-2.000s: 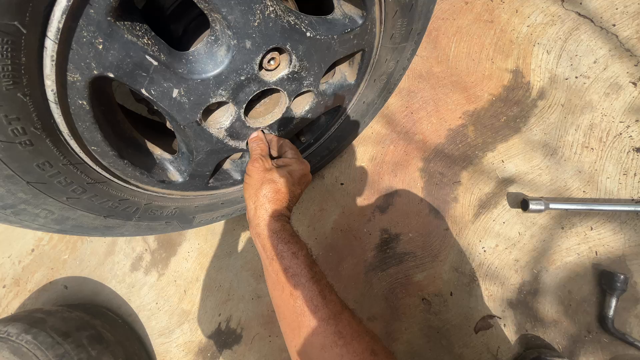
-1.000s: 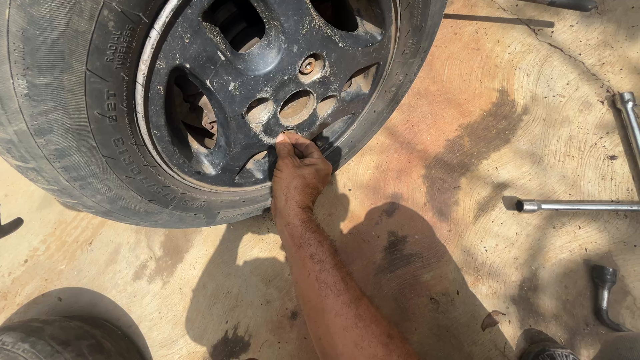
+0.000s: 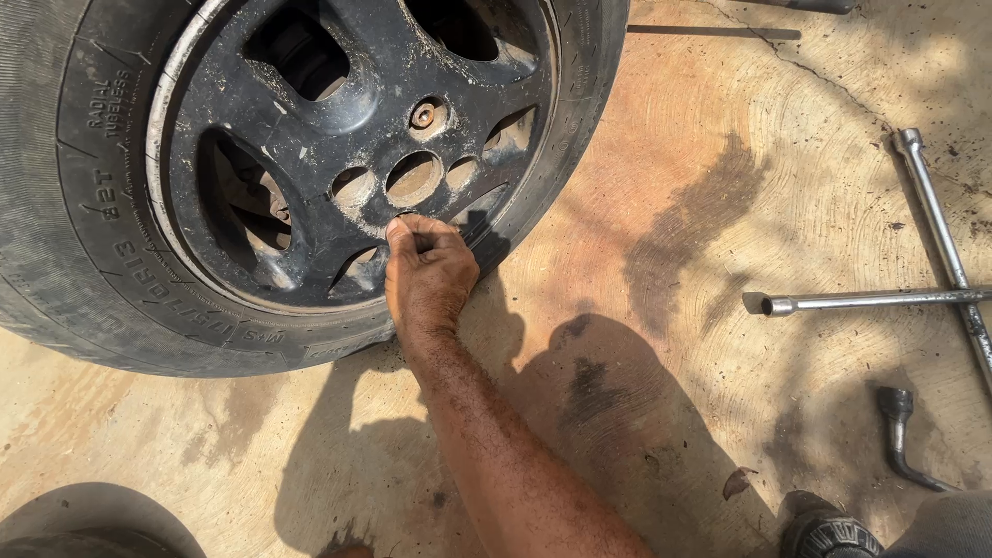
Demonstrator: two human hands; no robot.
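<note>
A black alloy car wheel (image 3: 310, 155) with its rubber tyre (image 3: 85, 232) fills the upper left. My right hand (image 3: 430, 267) reaches up from the lower right, with thumb and fingertips pinched together at the lower bolt hole, just below the round centre bore (image 3: 414, 178). Whatever the fingertips may hold is hidden by them. A rusty-headed wheel bolt (image 3: 423, 116) sits in the upper bolt hole. The holes left and right of the bore show no bolt head. My left hand is out of view.
On the concrete floor (image 3: 604, 256) at the right lie a metal cross wrench (image 3: 868, 300) and a bent socket wrench (image 3: 897, 411). A dark shoe (image 3: 829, 535) and grey trouser leg (image 3: 945, 527) are at the lower right. A dark rounded object (image 3: 93, 542) stands at the lower left.
My right hand stays at the lower bolt hole, its fingers slightly shifted in pose. The view has moved, bringing more of the cross wrench into sight.
</note>
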